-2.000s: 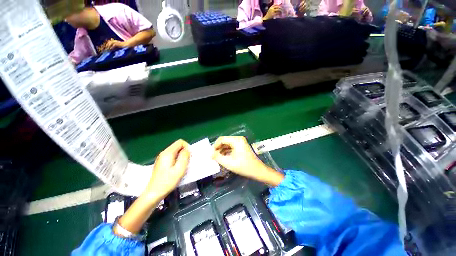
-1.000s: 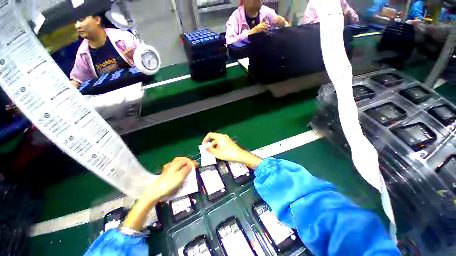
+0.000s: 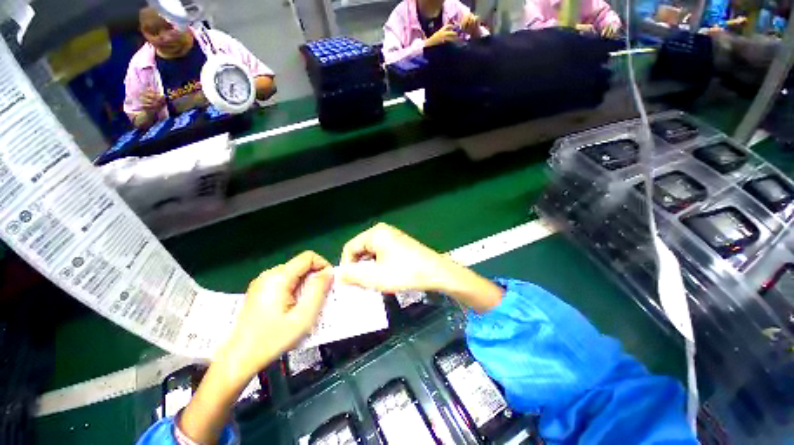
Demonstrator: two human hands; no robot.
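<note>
My left hand (image 3: pixel 283 304) grips the end of the long printed label strip (image 3: pixel 113 261), which hangs in a curve from the upper left. My right hand (image 3: pixel 387 261) is beside it, fingertips pinched at the strip's edge and almost touching the left fingertips. Whether a loose label is between the right fingertips cannot be told. The white end of the strip spreads below both hands. Under them lies a clear blister tray (image 3: pixel 353 382) with black devices, several showing white labels in their recesses, such as the device (image 3: pixel 400 413) at the bottom middle.
Clear stacked blister trays (image 3: pixel 644 200) with devices stand at the right, behind a thin hanging white strip (image 3: pixel 669 278). Across the green bench are black trays (image 3: pixel 518 83), a black stack with blue items (image 3: pixel 342 83), a round white dial (image 3: pixel 229 84) and people in pink.
My right hand has moved from the far row of devices back beside my left hand at the strip. The strip end now reaches over the tray's far row, and the view has shifted slightly.
</note>
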